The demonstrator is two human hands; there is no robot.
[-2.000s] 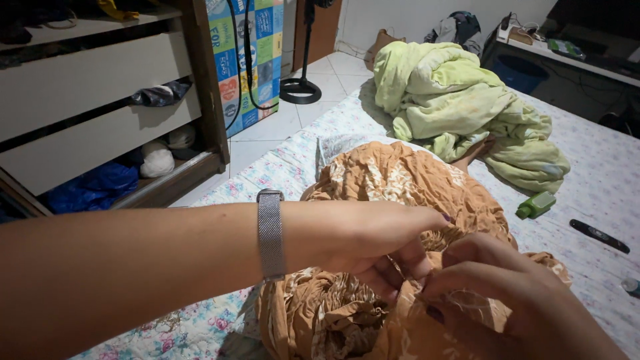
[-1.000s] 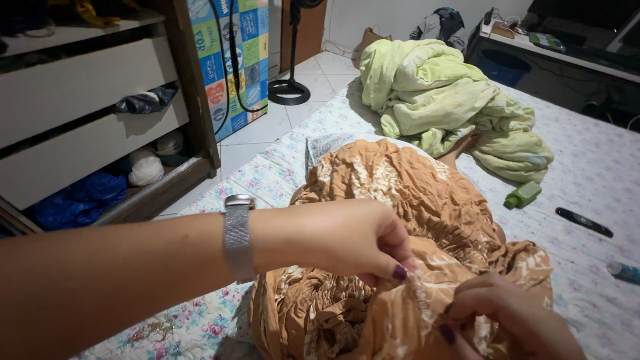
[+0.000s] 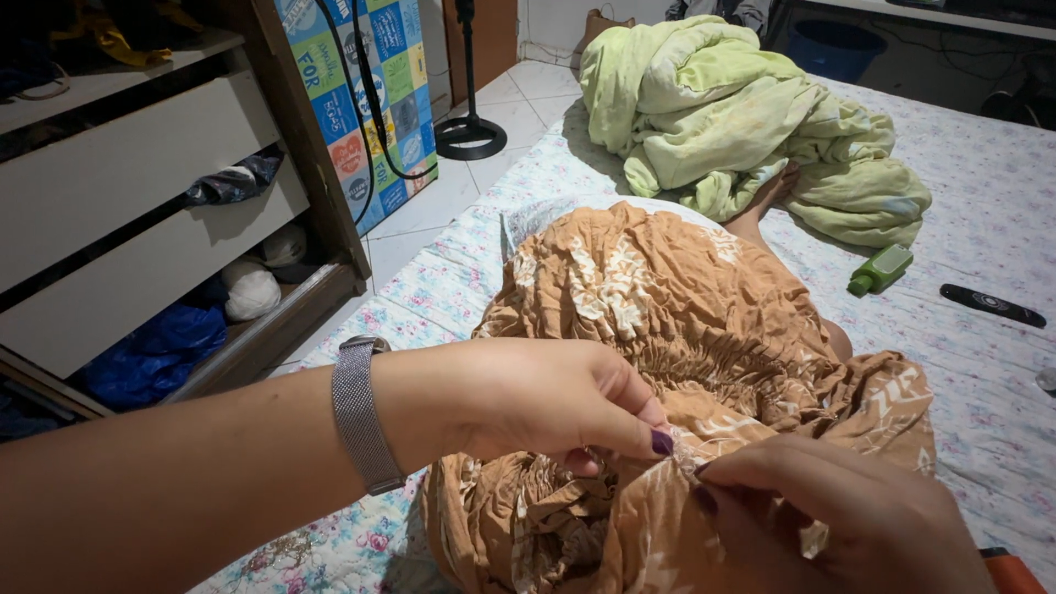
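A brown fabric garment with white print and gathered bands (image 3: pixel 709 297) lies bunched over my lap. My left hand (image 3: pixel 569 404), with a mesh-band watch (image 3: pixel 363 417) at its wrist, pinches the garment's edge between thumb and fingers. Close to its right, my right hand (image 3: pixel 833 503) grips the same edge between thumb and forefinger. Pale loose threads (image 3: pixel 683 452) show at the edge between the two hands. The fingertips of my right hand are partly hidden.
The floral bedspread (image 3: pixel 982 198) bears a crumpled green blanket (image 3: pixel 726 107), a green bottle (image 3: pixel 881 271) and a dark nail file (image 3: pixel 992 305). To the left stands a cabinet with drawers (image 3: pixel 140 181). Behind are a black round stand base (image 3: pixel 470 138) and a blue bin (image 3: pixel 835 51).
My left hand, over the fabric and close to my right hand at first, shows its thumb at the garment's edge now. Both hands remain on the fabric.
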